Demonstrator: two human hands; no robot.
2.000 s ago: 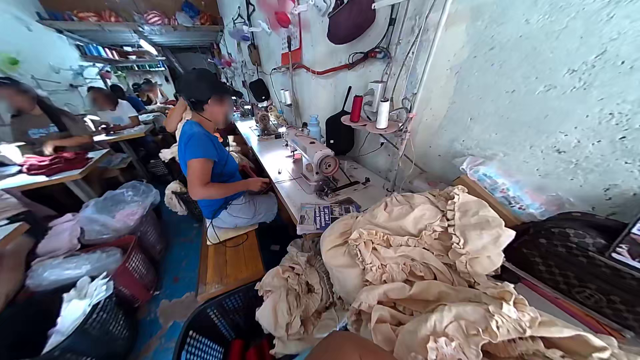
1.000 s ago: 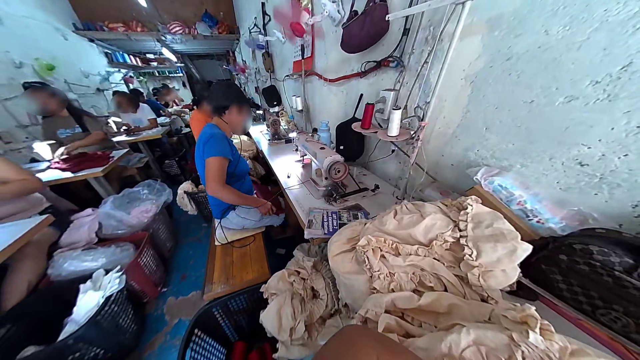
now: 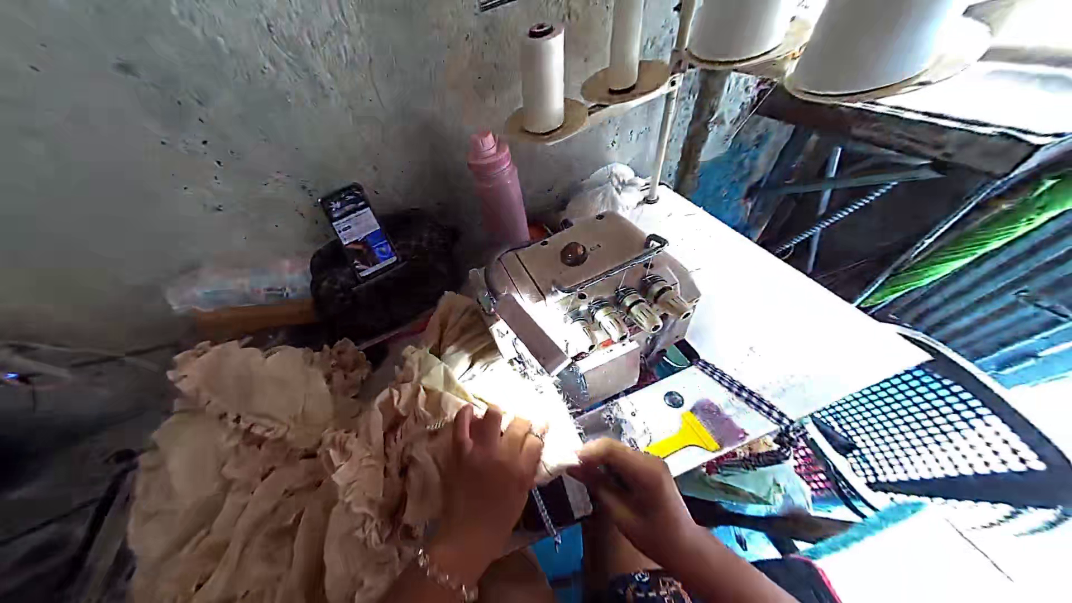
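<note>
Ruffled beige fabric (image 3: 251,469) lies heaped at the left and runs up to an overlock sewing machine (image 3: 586,293) with several tension dials. My left hand (image 3: 494,477), a bracelet at its wrist, rests fingers down on the brightly lit fabric just before the machine. Near the fabric's right edge is my right hand (image 3: 628,494), its fingers curled; a dark thing shows in it, too blurred to name, and whether it grips the fabric cannot be told. A yellow-handled brush (image 3: 691,434) lies on the machine's plate, right of my hands.
Behind the machine stand a pink bottle (image 3: 498,188) and a thread stand with white cones (image 3: 543,79). A phone (image 3: 360,230) leans on a dark bag (image 3: 427,251) by the wall. The white tabletop (image 3: 779,327) extends right, above a black mesh basket (image 3: 930,419).
The view has swung far, from the room and a seated co-worker to the overlock machine. Both my hands now show at the fabric.
</note>
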